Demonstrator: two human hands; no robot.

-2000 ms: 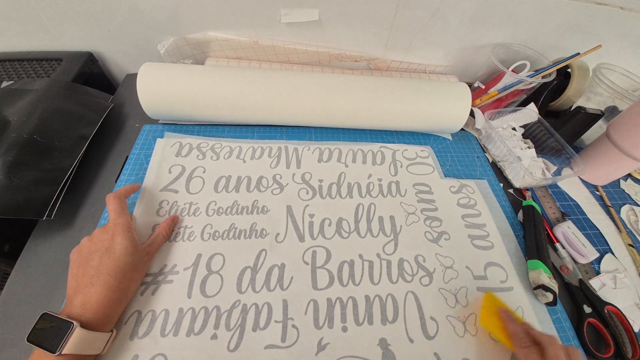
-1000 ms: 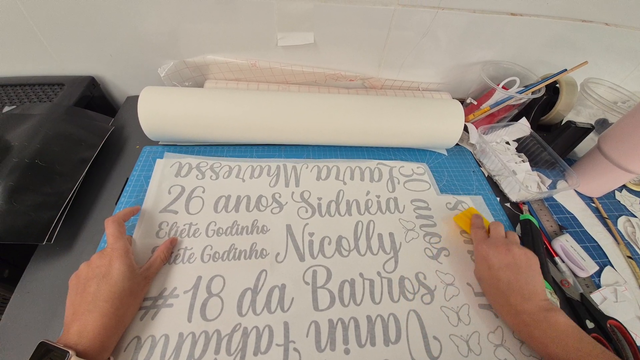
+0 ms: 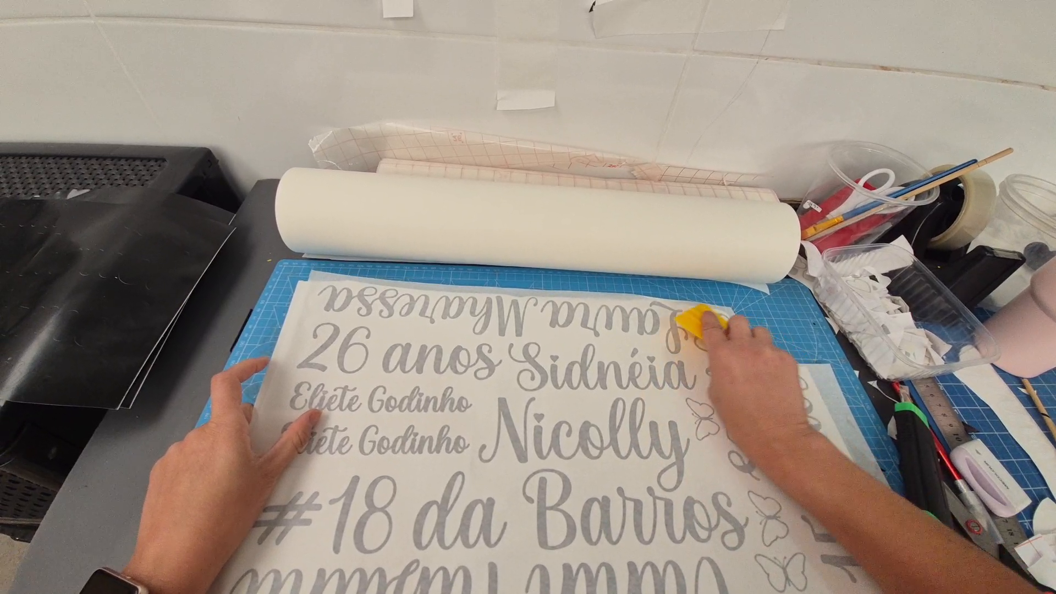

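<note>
A large white sheet (image 3: 495, 462) with grey script lettering and butterfly outlines lies on a blue gridded cutting mat (image 3: 792, 313). Pressed flat on the sheet's left edge is my left hand (image 3: 223, 454), fingers spread, with nothing in it. My right hand (image 3: 755, 379) grips a yellow squeegee-like card (image 3: 700, 320) and holds its edge against the sheet near the upper right corner. The fingertips partly hide the card, and my right forearm covers some of the lettering on the right side.
A thick white roll (image 3: 536, 223) lies behind the mat, with gridded film (image 3: 495, 157) behind it. On the right are a clear tray (image 3: 916, 322) of scraps, a black-and-green cutter (image 3: 920, 462), a steel ruler (image 3: 949, 412) and a pink cup (image 3: 1027, 322). Black sheets (image 3: 99, 297) sit left.
My right hand has moved with the yellow card from the sheet's lower right up to its upper right corner. My left hand stays at the left edge.
</note>
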